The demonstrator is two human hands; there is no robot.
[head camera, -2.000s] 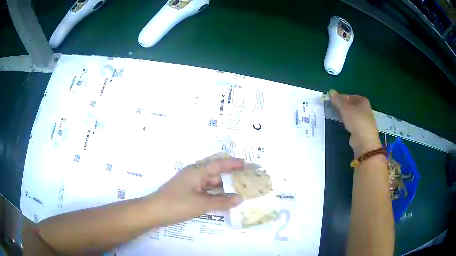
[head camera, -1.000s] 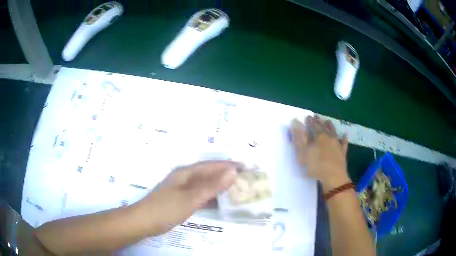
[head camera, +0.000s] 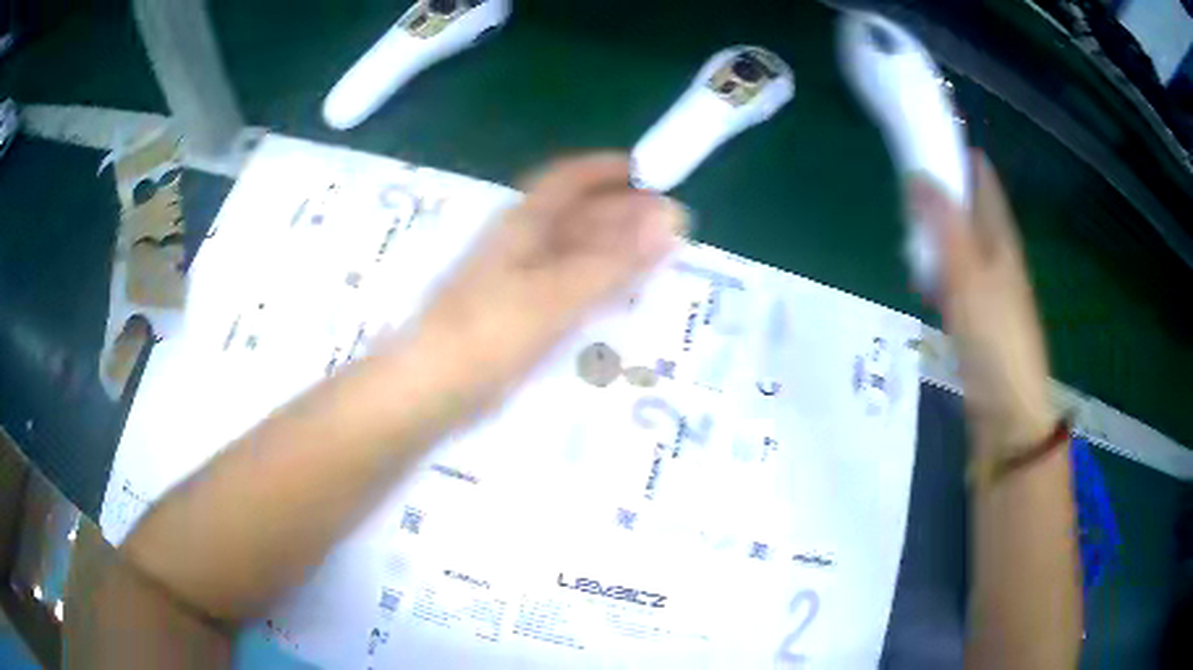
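Observation:
My right hand (head camera: 981, 288), blurred, is around the handle of a white handset (head camera: 900, 92) at the upper right. My left hand (head camera: 576, 242), also blurred, is at the handle end of a second white handset (head camera: 693, 138); I cannot tell whether it grips it. That handset has a tan piece around its dark front area. Two small tan pieces (head camera: 601, 365), one round and one oval, lie on the printed white sheet (head camera: 523, 458). A tan and pale die-cut strip with round holes (head camera: 155, 249) lies at the far left.
A third white handset (head camera: 406, 59) lies on the green conveyor belt (head camera: 576, 66) at the top. A pale rail (head camera: 1125, 429) edges the belt, with a grey post (head camera: 190, 79) at the left. The blue bin (head camera: 1090, 517) is partly hidden behind my right forearm.
The tan sheet seen in my left hand is gone from it, and that hand has moved up. My right hand has moved up onto a handset. Small tan pieces and the left strip now show.

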